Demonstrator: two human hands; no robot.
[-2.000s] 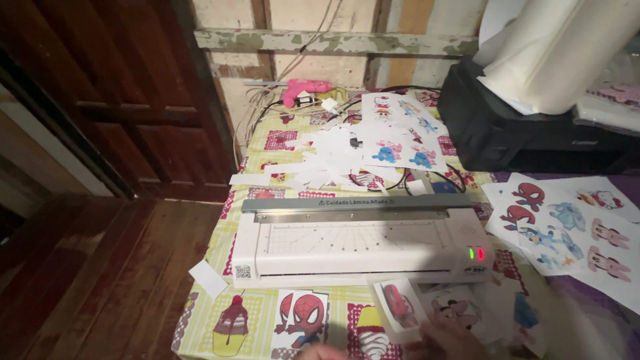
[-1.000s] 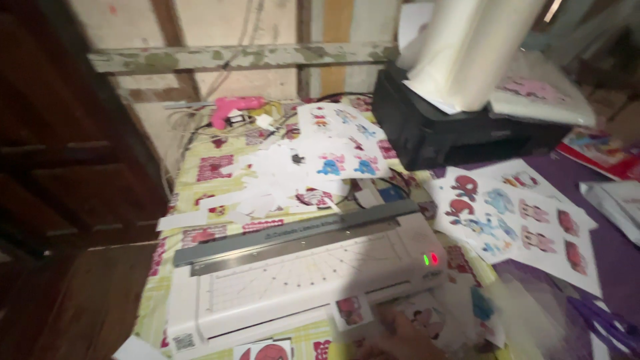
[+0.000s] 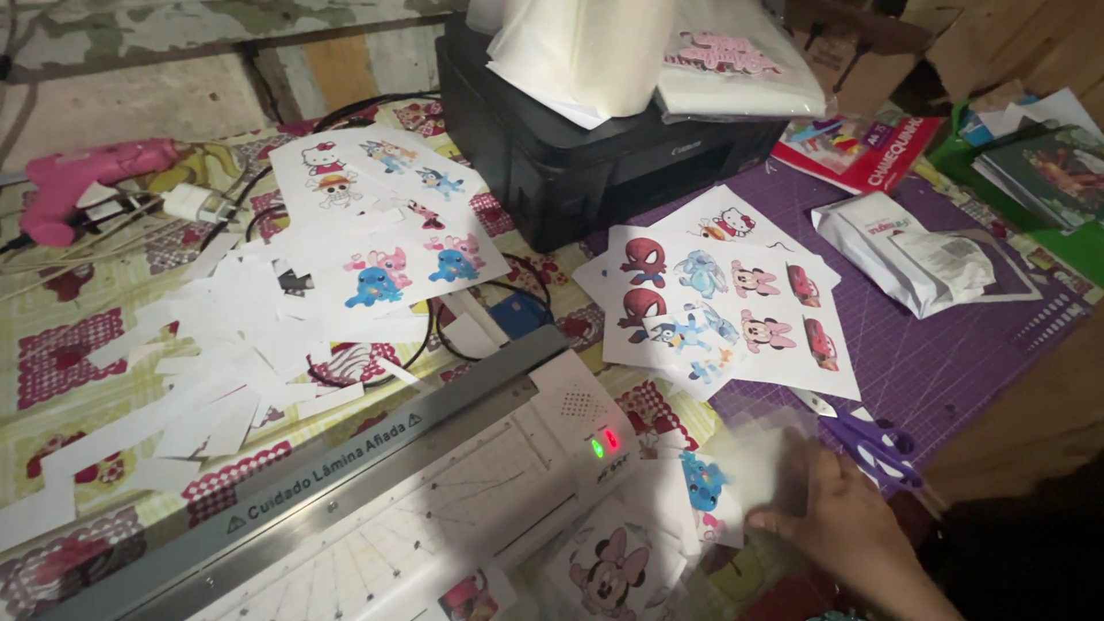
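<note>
At the lower right, my right hand [image 3: 841,517] has its thumb and fingers on a blurred, translucent plastic sheet [image 3: 768,457]. Purple-handled scissors [image 3: 871,444] lie just beyond that hand. To its left are a cutout with a blue character [image 3: 703,483] and a clear-edged cutout of a cartoon mouse with a pink bow [image 3: 608,573]. A small red picture card [image 3: 474,595] lies at the bottom edge. The white laminator with a built-in trimmer [image 3: 552,448] shows a green and a red light. My left hand is outside the view.
A black printer [image 3: 604,164] carries plastic sheets and a packet. Printed character sheets [image 3: 733,302] overlap on a purple cutting mat [image 3: 931,354]. White paper scraps [image 3: 216,362], black cables and a pink glue gun [image 3: 95,181] occupy the left. A white package [image 3: 901,250] rests at the right.
The view has swung right and closer to the table. My right hand, earlier by the small cards in front of the laminator, is now at the plastic sheet beside the scissors.
</note>
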